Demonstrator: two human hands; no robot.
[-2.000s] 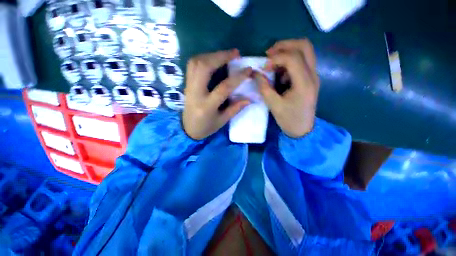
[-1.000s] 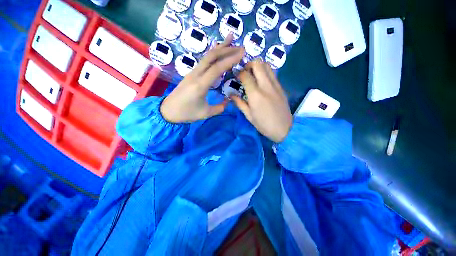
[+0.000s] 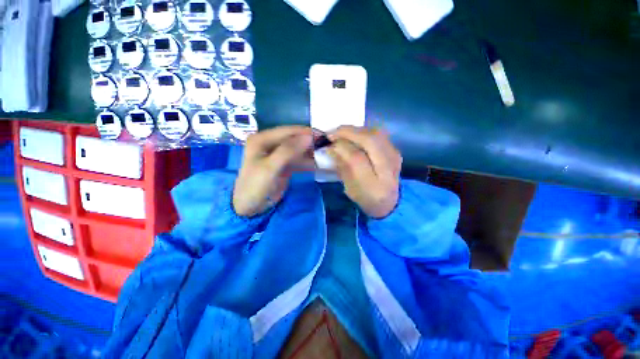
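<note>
A white power bank housing [image 3: 337, 102] lies on the dark green bench in front of me, its small dark window near the far end. My left hand [image 3: 270, 168] and my right hand [image 3: 368, 168] meet over the near part of the housing and partly hide it. Their fingertips pinch a small dark piece [image 3: 321, 141], likely a display lens, between them. Its exact shape is hidden by the fingers. Both hands are bare, with blue sleeves.
A sheet of round lenses [image 3: 168, 87] lies at left. A red divided rack [image 3: 112, 242] with white units stands below the bench edge. White housings [image 3: 24, 63] are stacked far left; others [image 3: 420, 12] lie at the far side. A craft knife [image 3: 502, 82] lies at right. A brown box [image 3: 488, 217] is below.
One second ago my hands were at the edge of the lens sheet; now they are over the housing with a dark piece between the fingertips. The whole view has turned and shifted.
</note>
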